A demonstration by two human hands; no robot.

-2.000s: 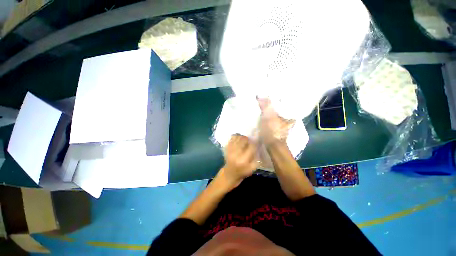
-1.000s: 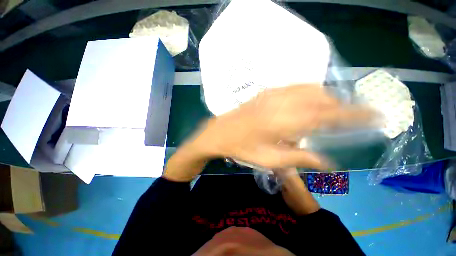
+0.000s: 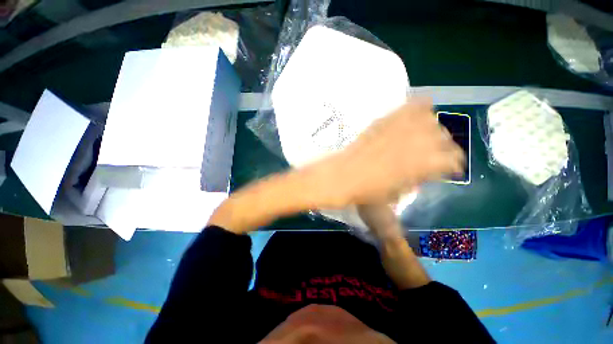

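Observation:
A white many-sided unit (image 3: pixel 343 80), with grey dots and small printing, lies on the bench in front of me with crinkled clear plastic bag (image 3: pixel 265 127) around its left and top. My left hand (image 3: pixel 403 151) is blurred and crosses over the unit's lower right part, fingers curled. Whether it grips anything cannot be told. My right hand (image 3: pixel 378 213) is below it, mostly hidden by the left hand. Part of another white piece (image 3: pixel 339 213) shows under my left forearm at the bench edge. Blurred clear plastic shows right of my hands.
An open white carton (image 3: pixel 158 111) stands at left with flaps out. A phone (image 3: pixel 456 144) and a bagged cream unit (image 3: pixel 529 138) lie at right. Other cream units are at back left (image 3: pixel 208 30) and back right (image 3: pixel 573 44). Brown carton (image 3: pixel 47 248) is lower left.
The printed unit appears smaller and lower, flat on the bench. My left hand has crossed over to the right, above my right hand, and its fingers have curled since one second ago.

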